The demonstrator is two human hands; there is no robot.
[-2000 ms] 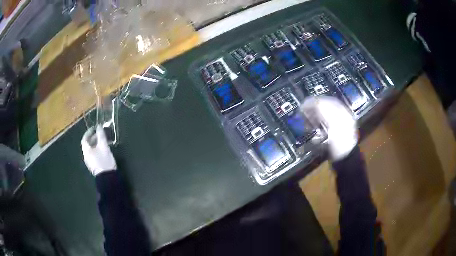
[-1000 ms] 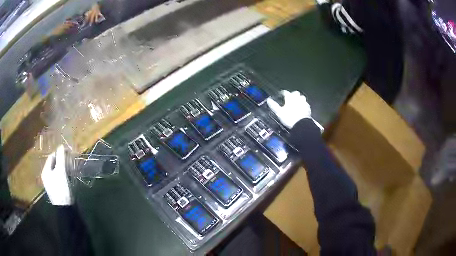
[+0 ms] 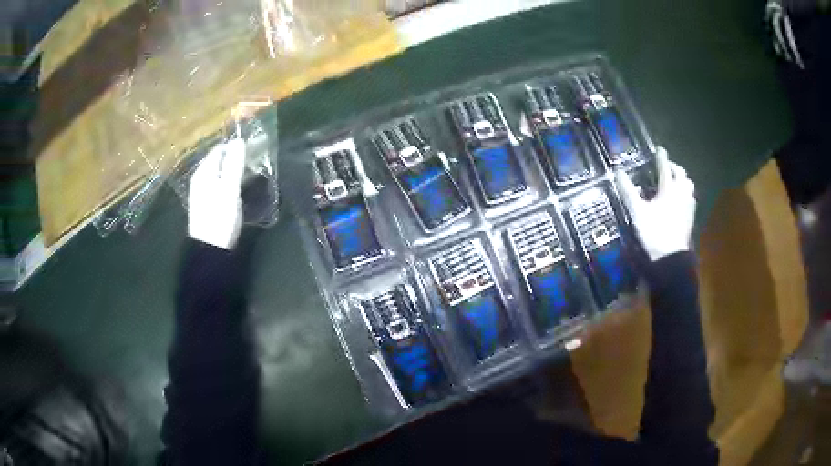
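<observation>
A clear blister tray (image 3: 412, 238) lies on the green bench, with keypad phones (image 3: 497, 168) in its two rows, blue screen areas showing. The far row has phones in all its pockets. My right hand (image 3: 663, 207), in a white glove, is at the tray's right end, over the near row's last pocket. Its thumb and fingers are a little apart with something dark between them; I cannot tell whether it is a phone. My left hand (image 3: 217, 196), also gloved, is left of the tray against small clear plastic pieces (image 3: 261, 164). Its grip on them is unclear.
More clear plastic (image 3: 173, 55) is piled on cardboard (image 3: 82, 159) along the bench's back left. An open brown carton (image 3: 743, 264) is below the bench on the right. A person's dark sleeve (image 3: 791, 100) is at the upper right. A dark rounded shape (image 3: 55, 410) is at the lower left.
The view has shifted between frames. My right hand has moved from the near row's middle to the tray's right end. My left hand has come closer over the clear pieces beside the tray.
</observation>
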